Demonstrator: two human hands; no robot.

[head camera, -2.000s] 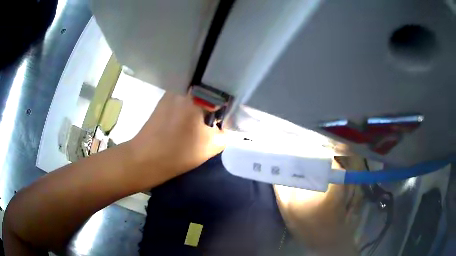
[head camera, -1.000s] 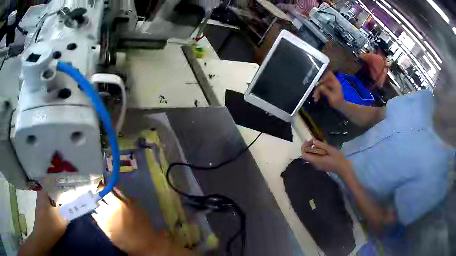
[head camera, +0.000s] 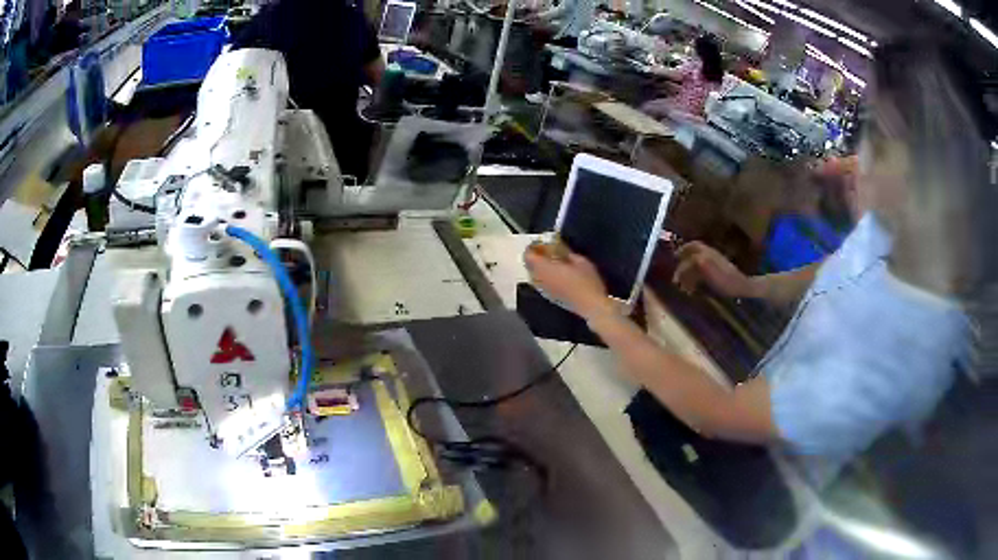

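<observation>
The pattern sewing machine head [head camera: 228,317], white with a red three-diamond logo, stands at the left in front of me. A white bar light [head camera: 257,424] glows under it beside the needle area. The pale clamp plate [head camera: 361,454], edged with yellow masking tape [head camera: 317,517], lies under the head. No dark fabric shows on the plate under the head; glare hides part of it. Neither of my hands is in the picture.
A person in a light blue shirt [head camera: 875,345] at the right touches the white-framed control panel [head camera: 613,224]. A dark fabric piece [head camera: 711,481] with a small yellow tag lies before them. A black cable [head camera: 492,400] runs over the grey metal plate [head camera: 558,438].
My hands and the dark workpiece under the head are out of view. The camera view has pulled back and up. The other person's hand has moved onto the panel.
</observation>
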